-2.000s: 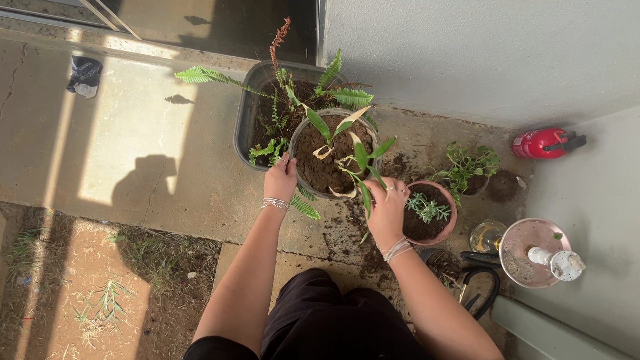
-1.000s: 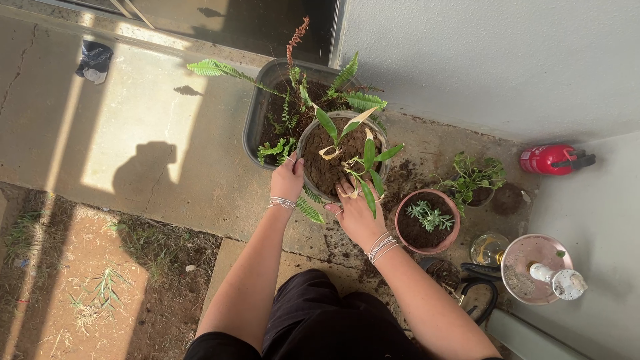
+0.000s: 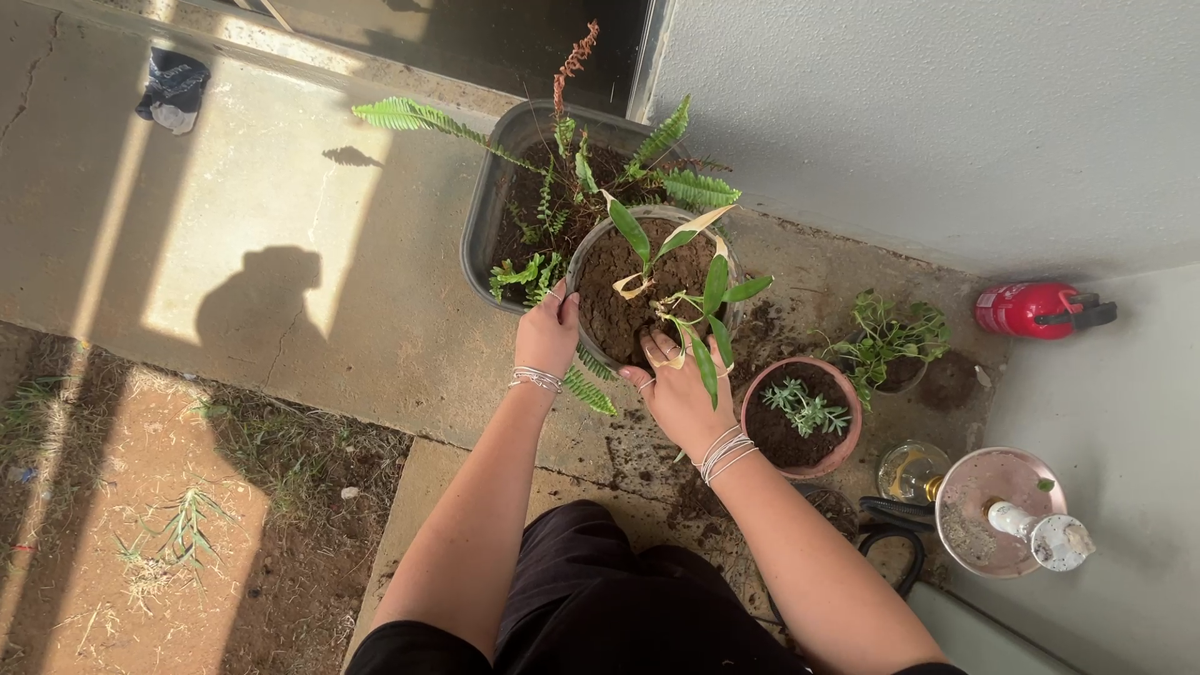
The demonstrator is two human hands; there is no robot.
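A round grey plant pot (image 3: 576,258) filled with brown soil (image 3: 609,291) stands at the middle, overlapping the corner of a dark rectangular planter (image 3: 476,225) of ferns. Two leafy shoots with green, partly dried leaves (image 3: 717,286) rise from the soil. My left hand (image 3: 548,328) grips the pot's left rim between thumb and fingers. My right hand (image 3: 684,389) lies over the near rim, its fingers on the soil below the right-hand shoot and its thumb at the rim; leaves cover part of it.
Right of the pot stand a terracotta-coloured pot (image 3: 853,431) with a small plant, a leafy potted plant (image 3: 886,342) and a red fire extinguisher (image 3: 1027,310). A hookah with a pink tray (image 3: 966,525) and black hose (image 3: 914,553) is at lower right. Spilled soil (image 3: 647,459) marks the concrete.
My right hand has gone from the leaves at the pot's right side to the soil by the near rim. My left hand stays on the left rim.
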